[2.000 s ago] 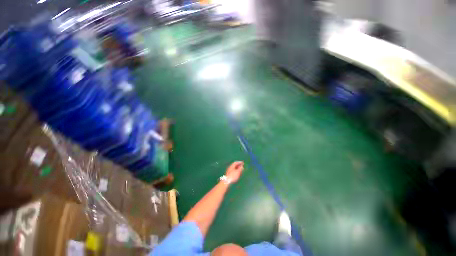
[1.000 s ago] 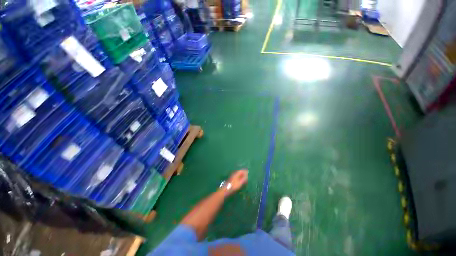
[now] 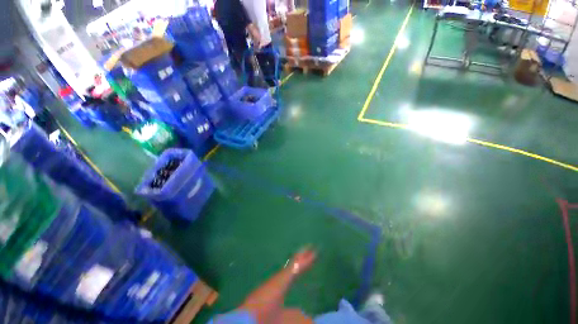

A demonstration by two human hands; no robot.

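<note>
My left hand is low in the middle, over the green floor, with a pale band at the wrist. It is small and blurred. No object shows in it, and its finger pose is unclear. My right hand is not seen; a blurred patch of skin at the bottom edge cannot be made out. A blue crate holding dark items stands on the floor ahead left. Stacked blue crates stand on a wooden pallet at the lower left, nearest me.
A blue trolley carries a blue crate. A person stands behind it. More stacked crates and a loaded pallet are farther off. A metal-framed table stands at the back right. Blue, yellow and red lines mark the floor.
The view has moved forward along the floor. The near crate stack has slid to the lower left, and the trolley, person and floor crate show larger or newly. My left hand is slightly lower.
</note>
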